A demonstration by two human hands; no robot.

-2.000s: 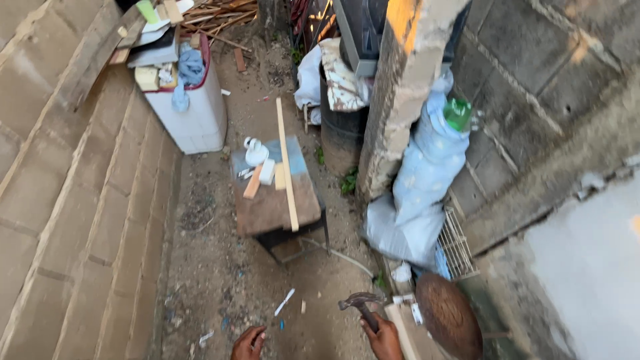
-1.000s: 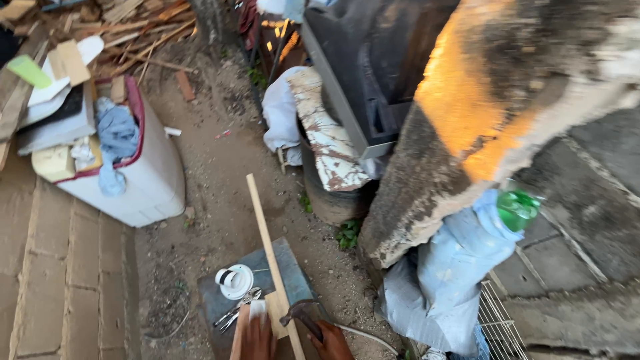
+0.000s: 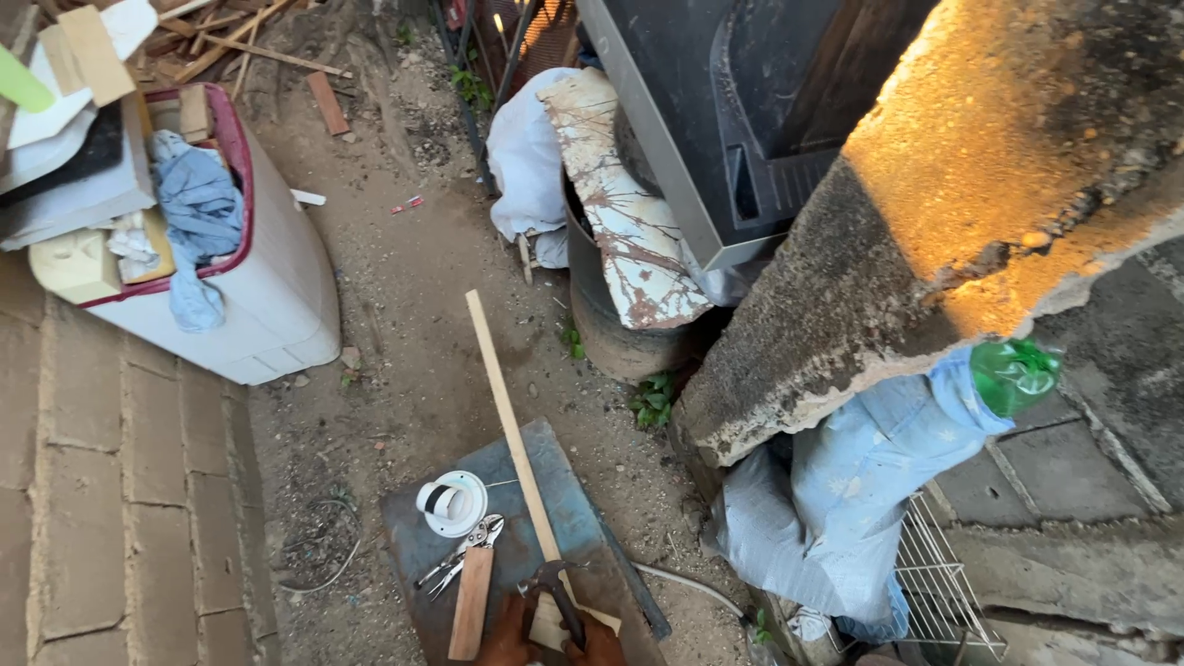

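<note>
My right hand grips the handle of a claw hammer, its head lying over the lower end of a long wooden strip. That strip slants across a worn low table. Close to the hammer head, my left hand touches or lies beside a pale wood piece; its grip is partly hidden. A short reddish wood block lies just left of this hand. Beyond the block are locking pliers and a white round plastic fitting.
A white bin with cloth and scraps stands at left beside a block wall. A drum, a broken concrete pillar, a wrapped bundle and a wire rack line the right. A pale hose runs beside the table.
Two seconds ago both hands were short of the table, the right with the hammer; now both are over its near part. The view has shifted closer to the table.
</note>
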